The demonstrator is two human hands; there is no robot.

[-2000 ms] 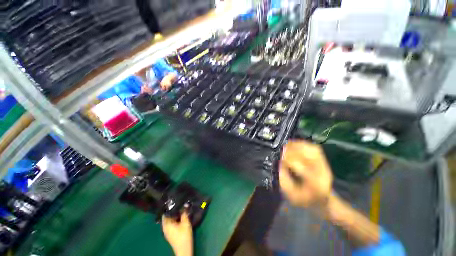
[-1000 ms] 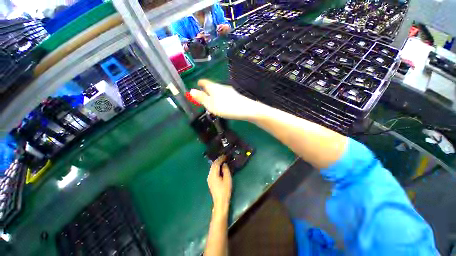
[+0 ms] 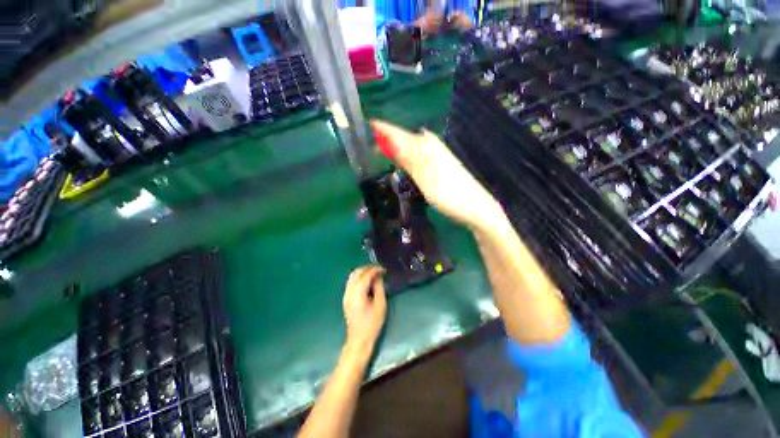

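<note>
The black press fixture (image 3: 402, 224) stands on the green mat at the centre, with a yellow spot at its base corner. My right hand (image 3: 428, 167) is closed around the red clamp handle (image 3: 384, 139) at the top of the fixture. My left hand (image 3: 366, 295) is at the near left corner of the fixture's base, fingers curled. Whether it holds a small part cannot be told. The part inside the fixture is too small and blurred to make out.
A tall stack of black blister trays (image 3: 547, 218) stands at the right, modules in the top one. Black trays (image 3: 150, 342) lie at the lower left, beside a clear plastic bag (image 3: 53, 374). A metal post (image 3: 329, 64) rises behind the fixture. A person's hands show at the top.
The view has swung left, showing more of the lower-left trays. My right hand is still at the red handle. My left hand has moved slightly off the fixture's base to its left side.
</note>
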